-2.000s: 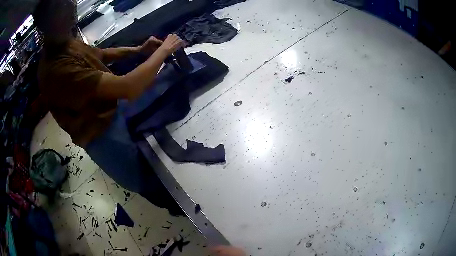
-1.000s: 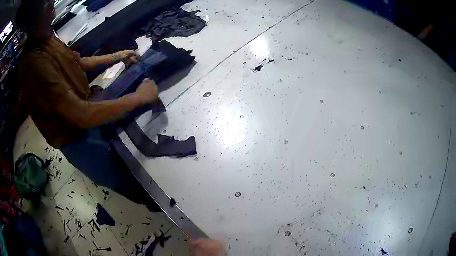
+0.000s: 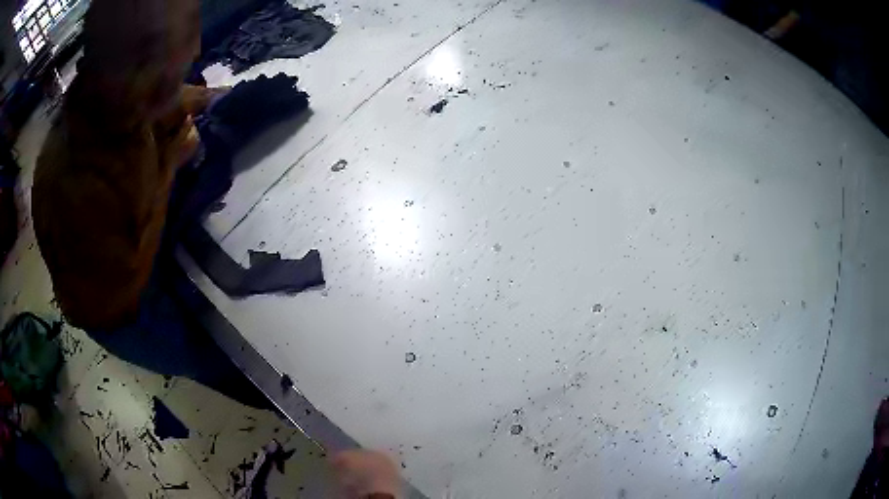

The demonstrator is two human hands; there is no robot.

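My left hand (image 3: 366, 475) is blurred and cut off by the bottom edge. It is at the grey metal edge strip (image 3: 255, 363) of the white cutting table (image 3: 546, 292); its fingers cannot be made out. No clear right hand shows. A dark fabric strip with a ragged end (image 3: 283, 273) lies bent on the table, left of centre. Behind it, a coworker (image 3: 107, 214) bends over dark fabric panels (image 3: 249, 107), with hands close to the body and partly hidden.
A crumpled dark heap (image 3: 278, 34) lies at the table's upper left. Small scraps (image 3: 439, 105) and lint dot the table. Dark offcuts (image 3: 171, 419) and a green bundle (image 3: 29, 353) are on the floor. An unclear dark reddish shape (image 3: 877, 458) is at the right edge.
The view has shifted right, so things sit farther left. The coworker bends lower, with the hands drawn in towards the body and the panels gathered closer. My left hand stays by the edge strip.
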